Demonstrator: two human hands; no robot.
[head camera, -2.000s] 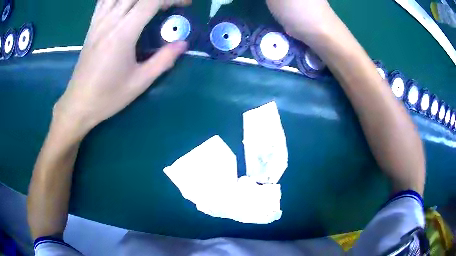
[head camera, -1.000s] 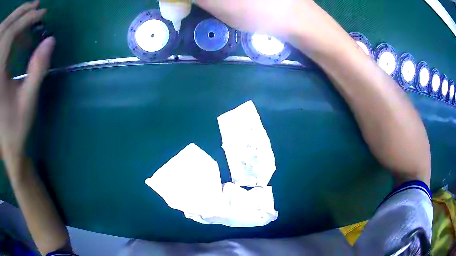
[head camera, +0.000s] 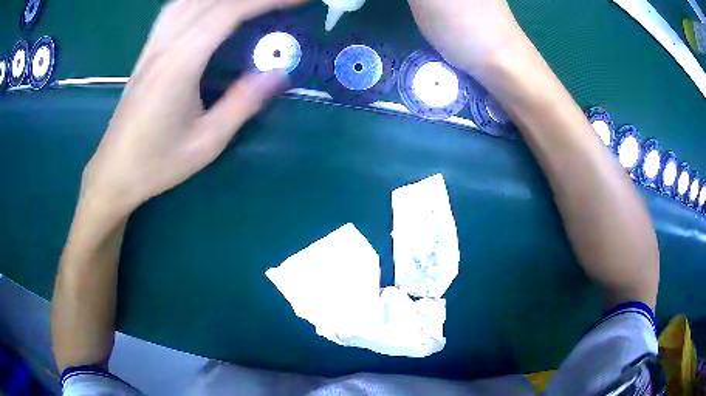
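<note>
A row of black round parts with bright metal centres stands along the top of the view; one (head camera: 358, 67) has a bluish centre. My left hand (head camera: 182, 100) is blurred, its thumb at the rim of the disc (head camera: 277, 53) left of it; its fingertips are cut off by the top edge. The pale nozzle of a squeeze bottle (head camera: 341, 11) points down above the bluish disc. My right hand (head camera: 460, 31) is at the top edge, right of the nozzle; its fingers are out of the picture, so its hold on the bottle is hidden.
White folded papers (head camera: 364, 290) lie on the green worktop in front of me. More discs stand at the far left (head camera: 40, 62) and in a long row at the right (head camera: 628, 147). A pale strip (head camera: 93, 80) runs beneath the discs. A pale curved band (head camera: 666, 39) lies at the upper right.
My left hand has moved from the far left to the discs. My right hand has uncovered more of the row. The nozzle now shows farther right and higher. The view has shifted slightly.
</note>
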